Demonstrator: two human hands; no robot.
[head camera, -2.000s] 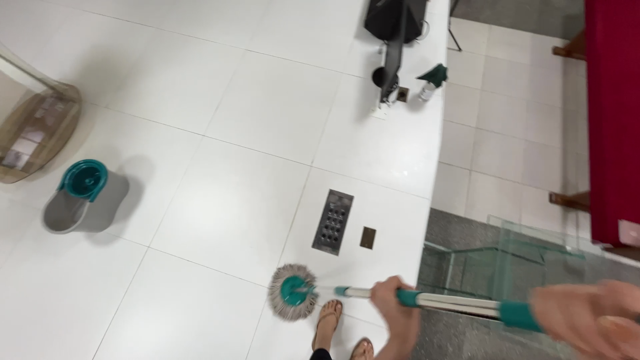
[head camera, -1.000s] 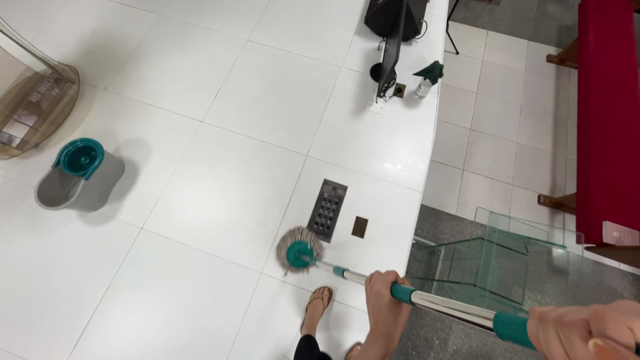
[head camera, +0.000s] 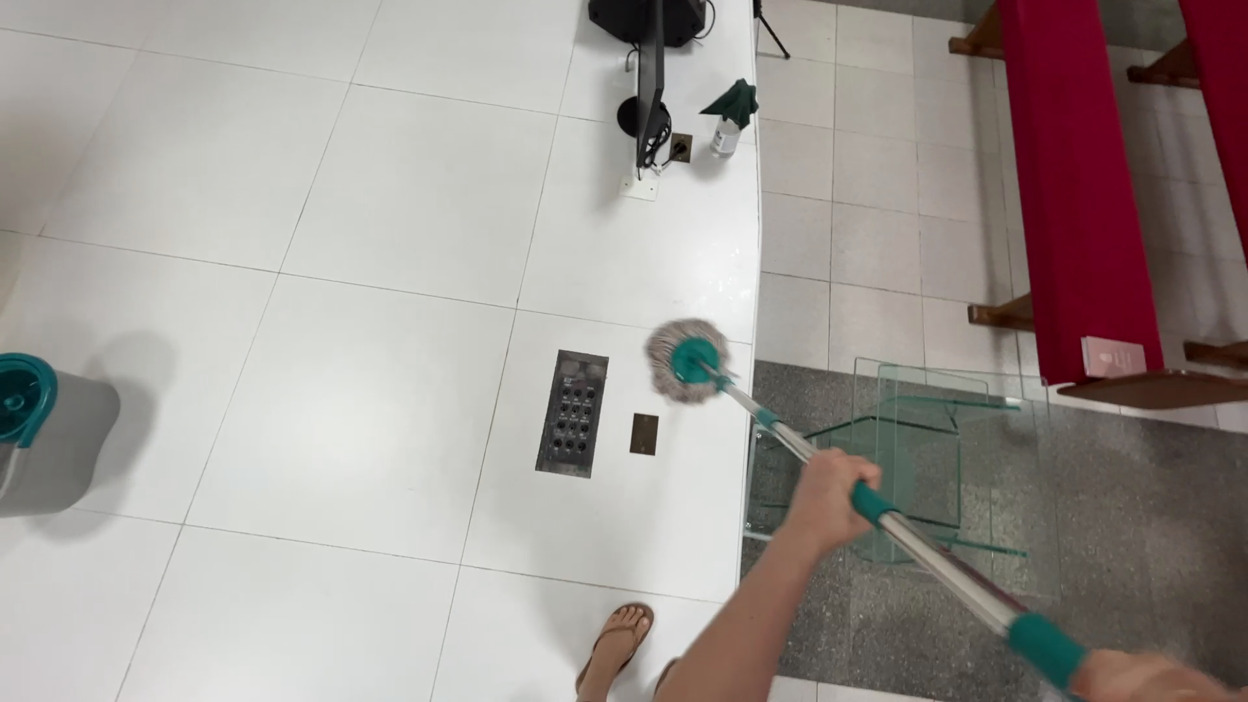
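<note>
My left hand (head camera: 834, 497) is closed around the metal handle of a spin mop (head camera: 799, 444), just above a teal collar. Further up the handle, at the lower right, my right hand (head camera: 1150, 675) grips it beside a teal grip and is partly cut off by the frame. The round mop head (head camera: 688, 361), with grey strands and a teal centre, lies on the white tiled floor near the platform's edge. To its left are a floor socket panel (head camera: 572, 414) and a small brown floor plate (head camera: 643, 434).
A grey and teal mop bucket (head camera: 58, 439) stands at the left. A monitor (head camera: 650, 88), a spray bottle with a dark green cloth (head camera: 725, 136) and cables are at the top. Beyond the platform edge are a clear glass or acrylic stand (head camera: 916, 458) and red-covered benches (head camera: 1082, 195).
The mop head has moved from below the socket panel, near my foot, to the panel's right by the platform edge. Both hands have stayed on the handle. The view has shifted.
</note>
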